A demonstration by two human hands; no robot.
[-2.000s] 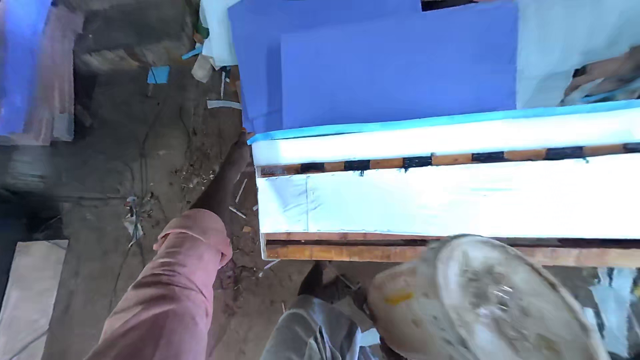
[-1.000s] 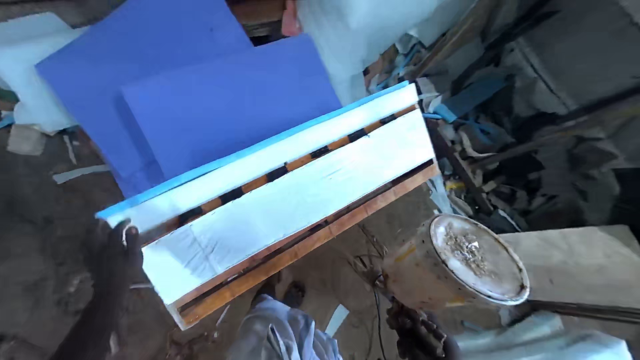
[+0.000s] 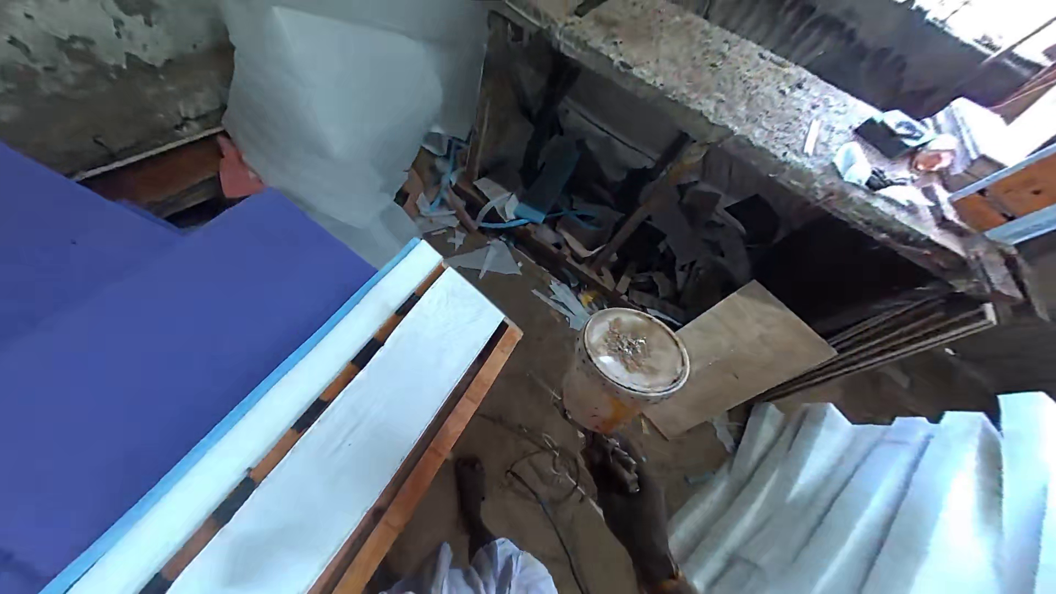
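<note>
The wooden frame [image 3: 429,470], faced with white sheet strips [image 3: 355,437] and edged in light blue, slants across the lower left. Blue-violet sheets [image 3: 165,330] lie along its far side. My right hand [image 3: 615,466] is low in the middle, its fingers curled just below a plastic bucket [image 3: 606,400]; whether it touches the bucket or holds something is unclear. Loose debris lies on the bucket's round, stained lid [image 3: 634,351]. My left hand is out of view.
A thin brown board [image 3: 742,355] lies right of the bucket, near stacked panels [image 3: 891,346]. Folded white sheeting [image 3: 866,503] fills the lower right. Scraps [image 3: 569,214] lie under a rough concrete ledge [image 3: 701,107]. A thin cable [image 3: 549,511] crosses the floor near my foot [image 3: 470,483].
The view has swung far to the right. My left hand, at the frame's left end one second ago, is out of view. My right hand still shows near the bucket.
</note>
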